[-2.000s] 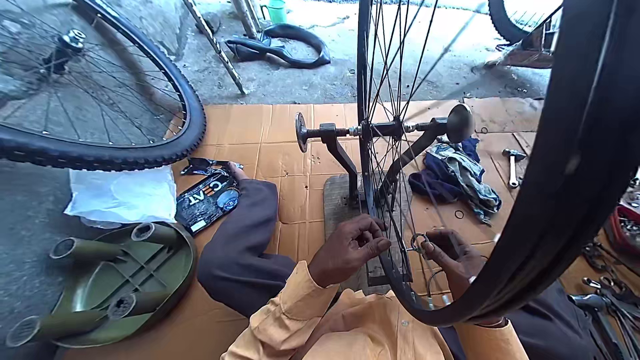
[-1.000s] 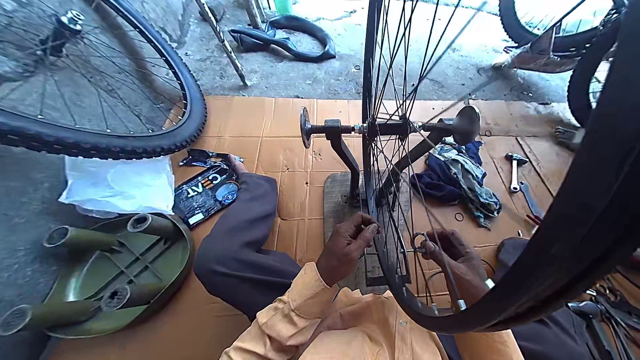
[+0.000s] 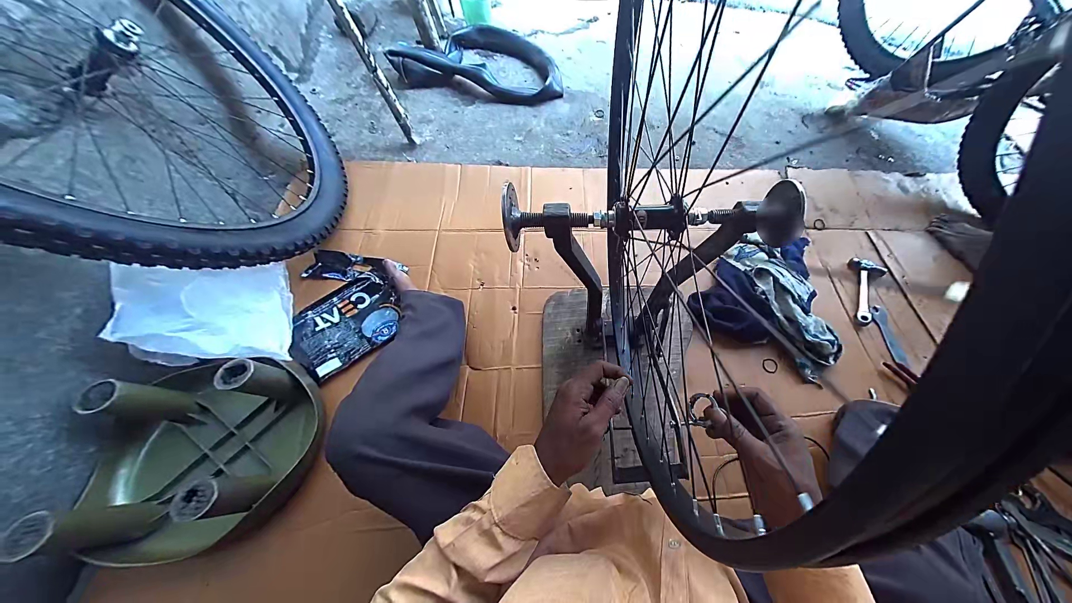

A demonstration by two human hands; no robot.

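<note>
A spoked bicycle wheel with a black rim (image 3: 670, 494) stands upright in a metal truing stand (image 3: 579, 268) fixed to a wooden board (image 3: 563, 343). Its hub (image 3: 657, 219) sits between the stand's two arms. My left hand (image 3: 584, 419) is at the rim's left side, thumb and finger pinched together at its edge; whether something small is between them cannot be told. On the right, behind the spokes, my right hand (image 3: 766, 448) holds a round metal spoke wrench (image 3: 702, 409) between thumb and fingers, close to the spokes.
A tyred wheel (image 3: 331, 188) is at upper left, above a white plastic bag (image 3: 201, 310), a black CEAT packet (image 3: 345, 322) and an upturned green plastic stool (image 3: 306, 435). Right of the stand lie a cloth (image 3: 775, 293), a hammer (image 3: 863, 293) and several tools. An inner tube (image 3: 544, 71) lies beyond the cardboard.
The view has shifted somewhat, showing more of the bicycle at upper right. Both hands stay at the lower part of the wheel, and the right hand keeps the round wrench.
</note>
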